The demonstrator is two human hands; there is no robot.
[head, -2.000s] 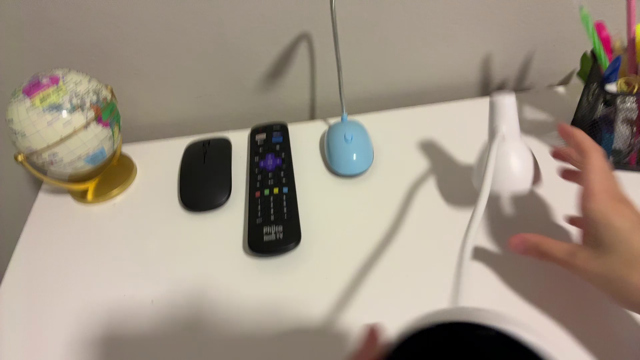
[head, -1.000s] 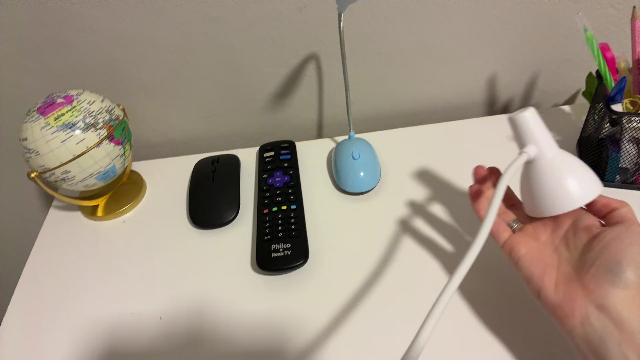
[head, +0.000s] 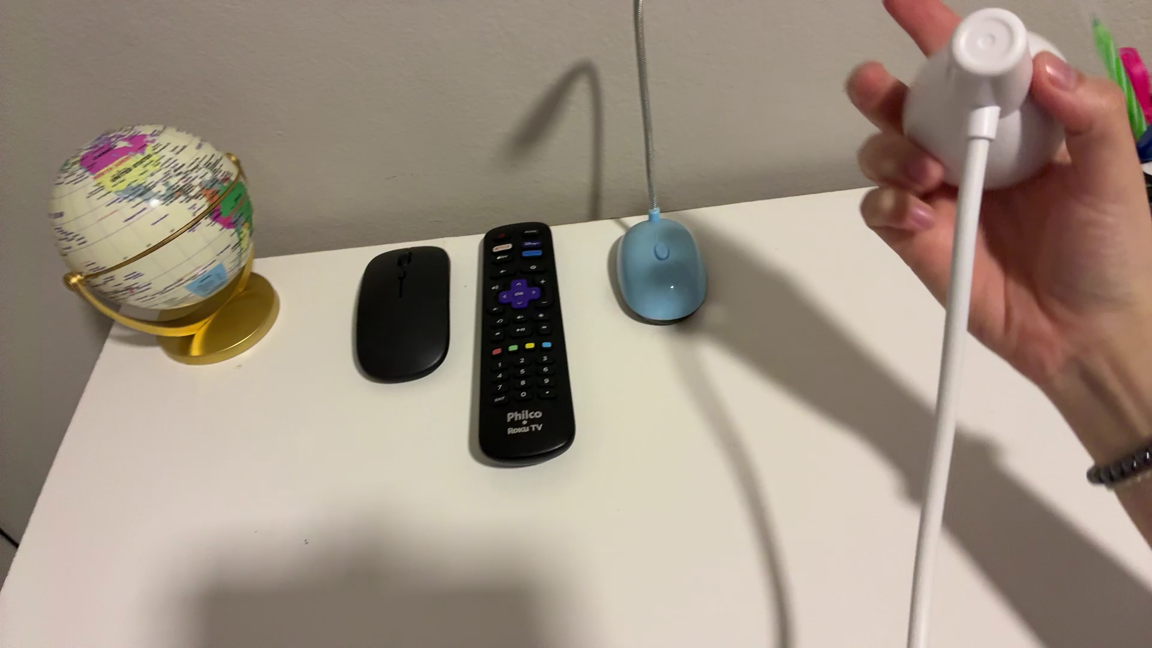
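At the upper right my right hand [head: 1062, 225] grips the white head of a gooseneck lamp [head: 981, 108], its thumb on the right side and fingers on the left. The lamp's white neck runs down past the bottom edge, so its base is hidden. Left of the hand, a light blue mouse-shaped base [head: 662, 270] with a thin metal gooseneck stands by the wall. Beside it lie a black remote control [head: 525, 360] and a black computer mouse [head: 403, 315]. My left hand is out of view.
A small globe [head: 153, 216] on a gold stand occupies the back left corner of the white desk [head: 378, 504]. Pens [head: 1120, 81] show at the right edge, partly behind my hand. A grey wall [head: 405, 108] borders the desk's back edge.
My right hand was apart from the lamp head at first, then under it; now its fingers close around it. The head has moved up and turned towards the wall.
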